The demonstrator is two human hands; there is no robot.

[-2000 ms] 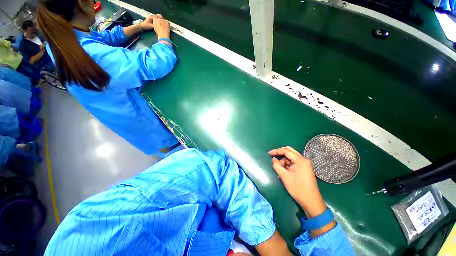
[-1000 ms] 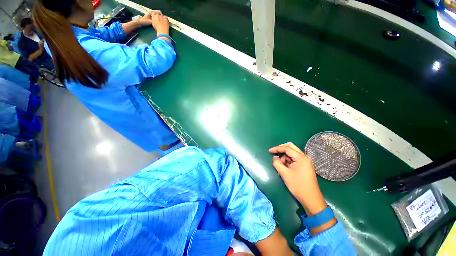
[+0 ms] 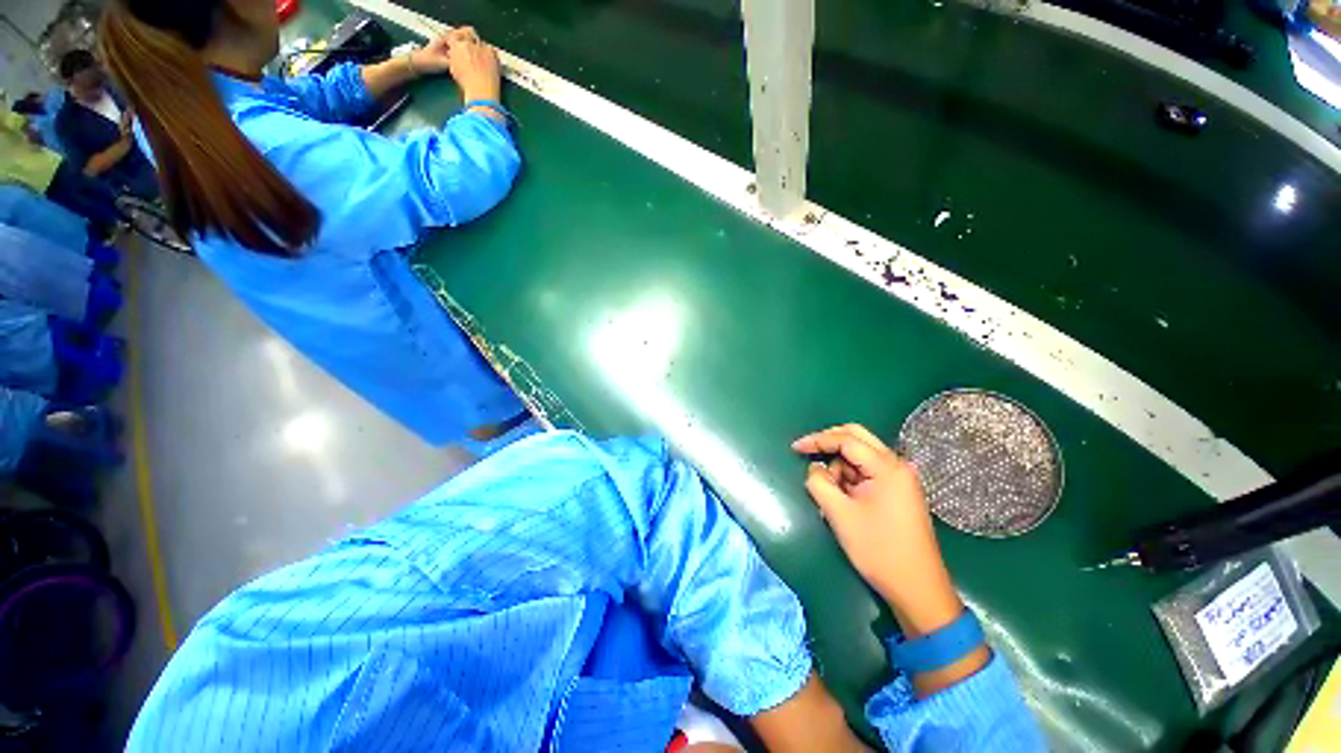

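Note:
My right hand (image 3: 871, 508), with a blue band at the wrist, is raised over the green bench just left of the round screw dish (image 3: 981, 462). Its fingers are curled and a small dark spot shows near the fingertips; I cannot tell whether it is a held piece or shadow. My left sleeve and a bit of forearm (image 3: 806, 721) run off the bottom edge, so my left hand is out of the picture. The dish holds many tiny silvery-grey pieces.
A black electric screwdriver (image 3: 1235, 530) lies at the right, its bit towards the dish, beside a labelled zip bag (image 3: 1232, 630). A white post (image 3: 780, 103) stands on the conveyor's white edging. A small black unit (image 3: 1181, 116) is on the belt. A co-worker (image 3: 338, 221) sits upper left.
The black unit and small white bits on the belt have moved right and slightly down. My right hand has barely moved.

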